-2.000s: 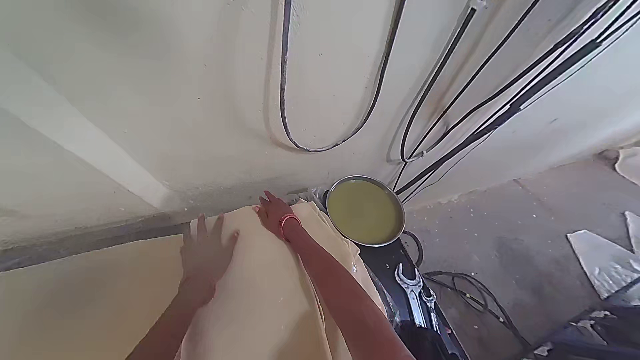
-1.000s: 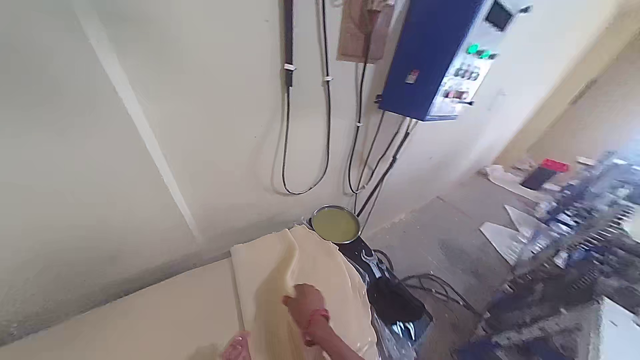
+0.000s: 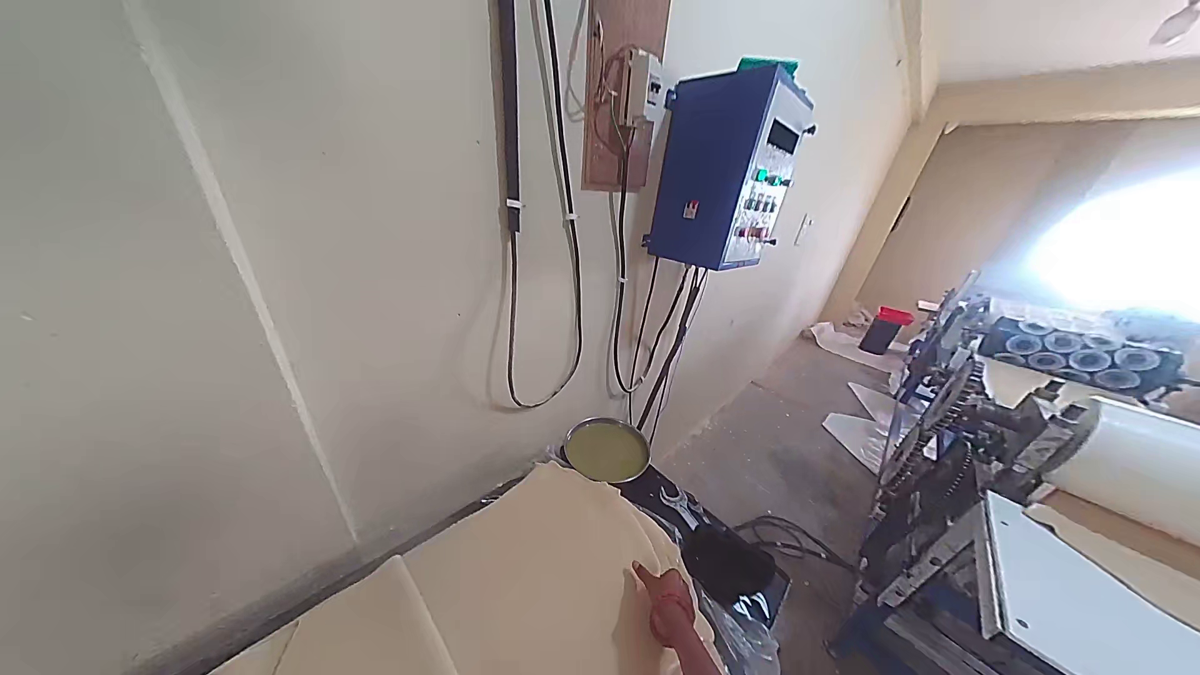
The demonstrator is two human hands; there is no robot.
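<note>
Pale cream sheet material (image 3: 534,572) lies in layers along the wall at the bottom of the view, its stacked edges showing on the right side. My right hand (image 3: 664,591), with a reddish band at the wrist, rests on the sheets near that right edge; whether its fingers grip a layer cannot be told. My left hand is out of view. Just beyond the far end of the sheets stands a round metal bowl (image 3: 607,451) of yellow-green liquid. Spanners (image 3: 682,504) lie on a dark surface to the right of the sheets.
A blue electrical control box (image 3: 717,169) and hanging black cables (image 3: 578,309) are on the wall. Coiled cables (image 3: 792,539) lie on the floor to the right. Further right stands a machine with gears (image 3: 937,422), a white roller (image 3: 1134,459) and a pale panel (image 3: 1078,581).
The view has swung up and right. My left hand, flat on the sheets two seconds ago, has left the view. The fold my right hand was at one second ago now lies flatter.
</note>
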